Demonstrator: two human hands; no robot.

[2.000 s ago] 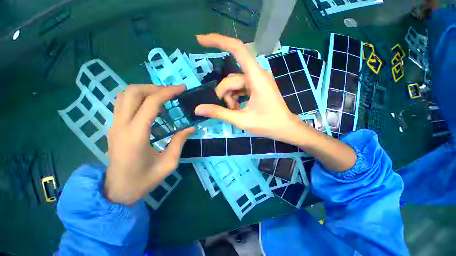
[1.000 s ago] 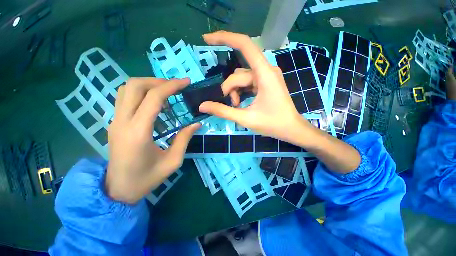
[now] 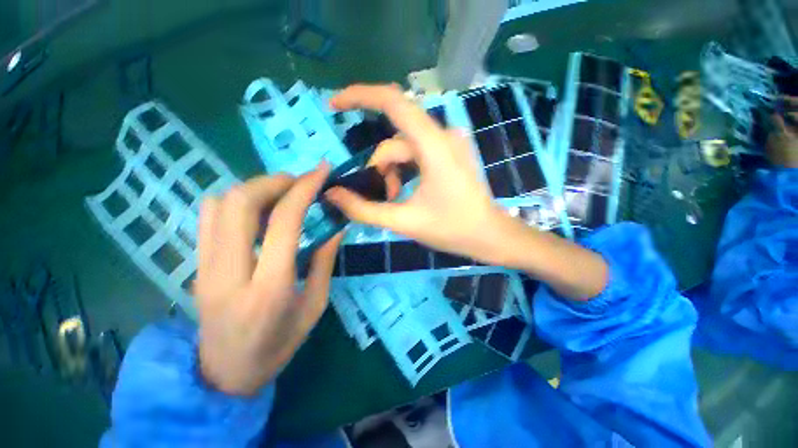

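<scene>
My left hand (image 3: 262,271) holds a dark front housing (image 3: 318,229) by its long edges, between fingertips and thumb, above the sheets. The housing is tilted and blurred. My right hand (image 3: 429,179) pinches a black piece (image 3: 363,183) between thumb and bent fingers at the housing's upper right end; its index finger is raised. Whether the black piece is seated in the housing cannot be told. Below lie an adhesive-backed sheet with black rectangles (image 3: 385,257) and a pale blue liner sheet (image 3: 398,319).
An emptied lattice liner (image 3: 166,188) lies at left. More black-rectangle sheets (image 3: 595,140) lie at right, near yellow frames (image 3: 646,98). A grey post (image 3: 468,44) stands at the back. Dark housings (image 3: 308,39) lie scattered. Another person's hand (image 3: 783,136) and blue sleeve (image 3: 766,254) are at right.
The housing has tilted more steeply in my left hand, and both hands have shifted slightly. The view has moved and blurred. The other person's hand has come further into view at right.
</scene>
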